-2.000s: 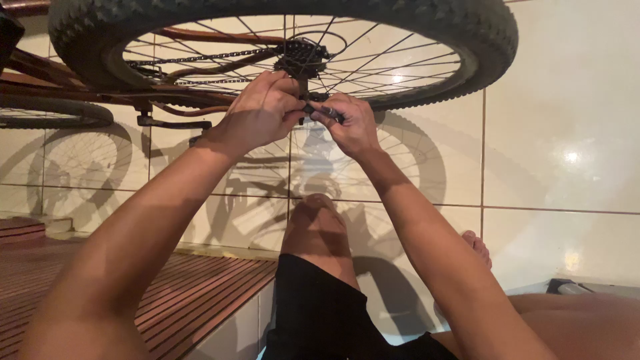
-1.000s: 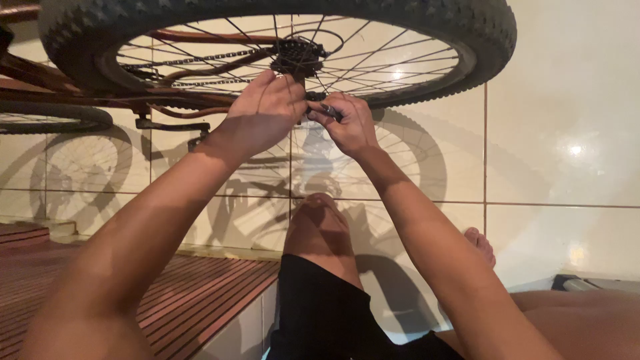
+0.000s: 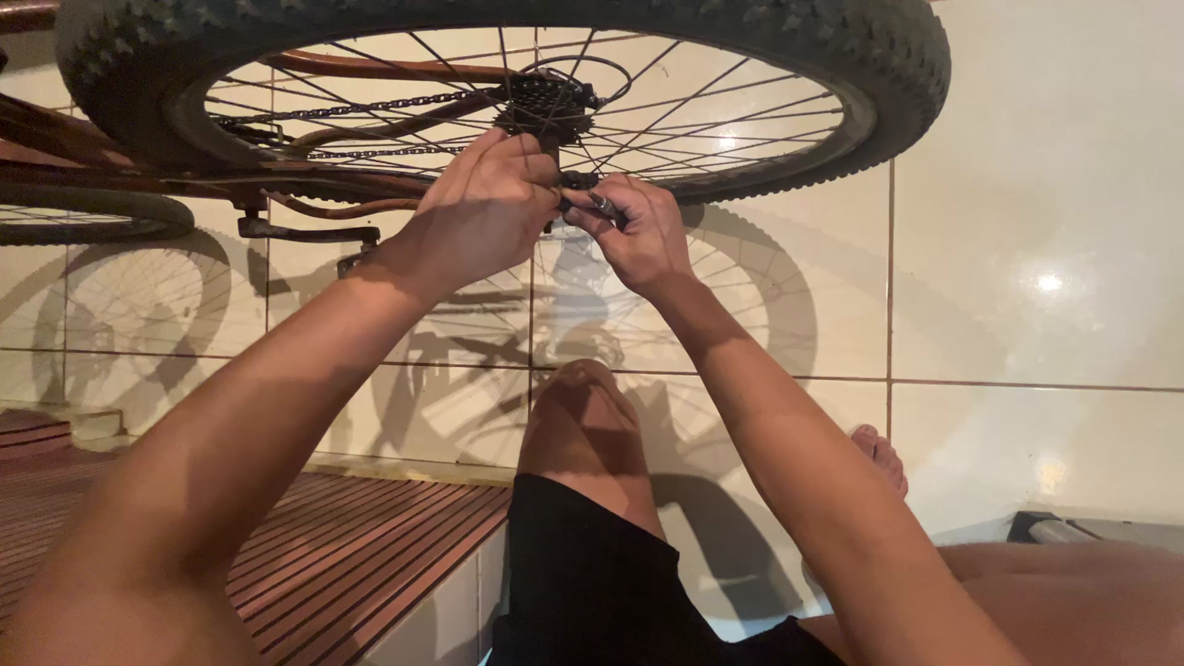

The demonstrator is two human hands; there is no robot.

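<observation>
The rear wheel of a bicycle, with its knobby tire (image 3: 888, 102), fills the top of the view. Its cassette (image 3: 546, 106) and chain (image 3: 370, 109) show between the spokes. Just below the cassette, my left hand (image 3: 490, 208) has its fingers bent against a small part near the wheel's axle; what it grips there is hidden. My right hand (image 3: 638, 227) touches the left fingertips and holds a small dark metal tool or part (image 3: 606, 208) between thumb and fingers. Its exact kind I cannot tell.
The brown frame (image 3: 139, 176) and crank arm (image 3: 305, 231) extend left, above the front wheel (image 3: 92, 217). A slatted reddish step (image 3: 370, 546) lies at lower left. My knee (image 3: 583, 398) is below my hands. Glossy tiles (image 3: 1036, 277) cover the floor; a dark-and-grey object (image 3: 1054, 529) is at lower right.
</observation>
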